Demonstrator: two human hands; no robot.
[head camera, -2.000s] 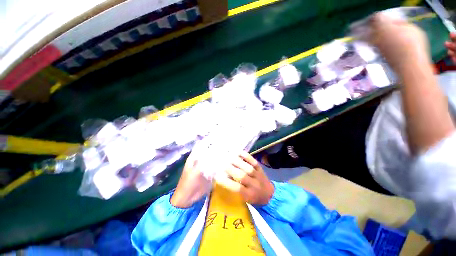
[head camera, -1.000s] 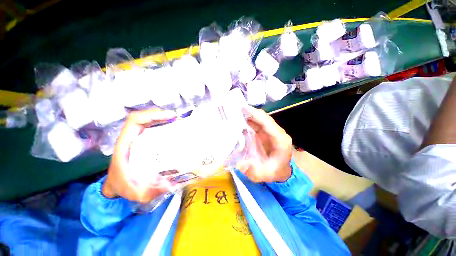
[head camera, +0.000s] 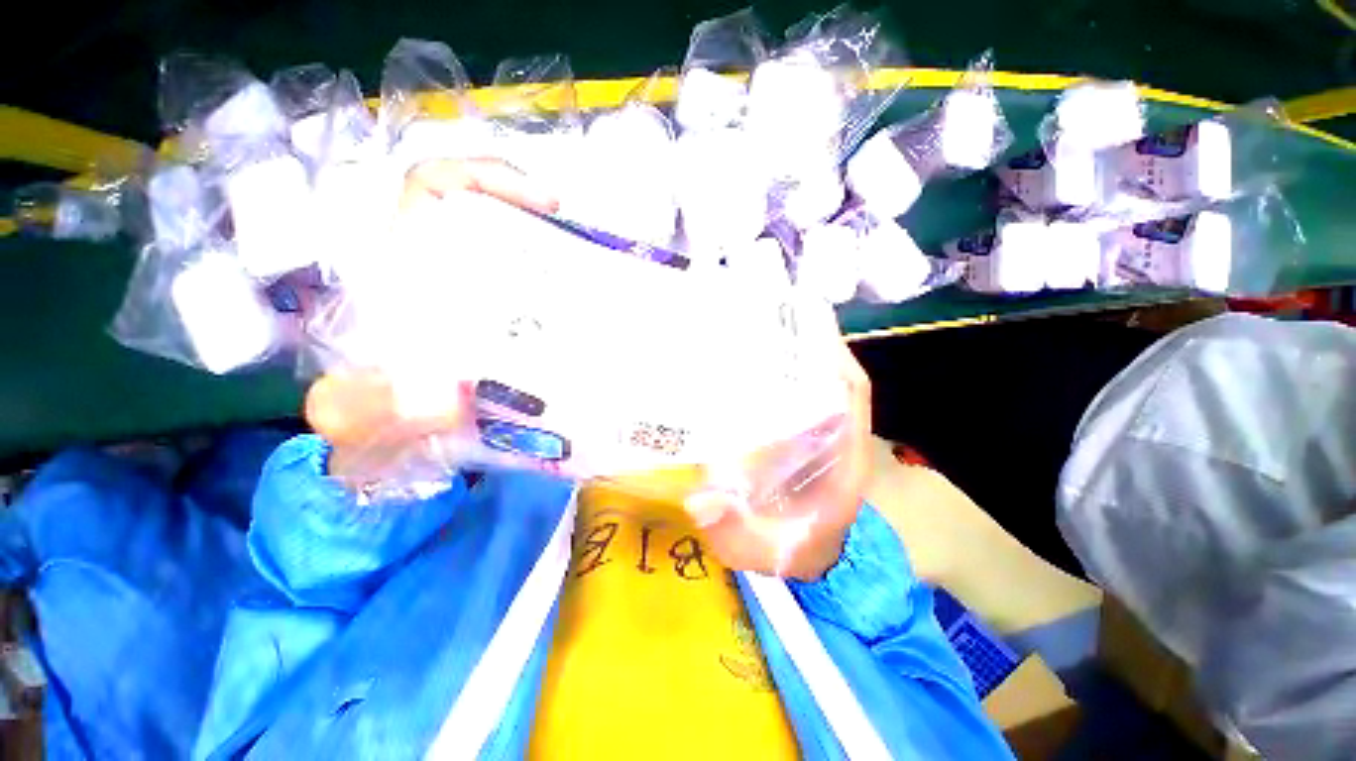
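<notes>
The held pack (head camera: 640, 335) is a large white rectangle in a clear bag, overexposed, tilted, with two dark bluish oval marks and small faint print near its lower edge. My left hand (head camera: 379, 416) grips its left end, with fingers also showing at the top left edge. My right hand (head camera: 803, 513) grips its lower right end, partly washed out and behind the film. Behind the pack, bagged white units (head camera: 223, 312) lie jumbled on the dark green belt (head camera: 60, 394). The pack hides part of this pile.
More bagged units (head camera: 1175, 253) with purple-grey printed parts lie in a double row at the right. A small clear bottle (head camera: 86, 216) lies far left. A person's pale sleeve (head camera: 1219, 491) is at right, blue clothing (head camera: 119, 595) at left. A carton (head camera: 1026, 706) and blue item (head camera: 974, 647) are below right.
Since one second ago the pack has risen toward the camera and shows larger, its oval marks clearer. The neighbour's arm, over the right units two seconds ago, has drawn back.
</notes>
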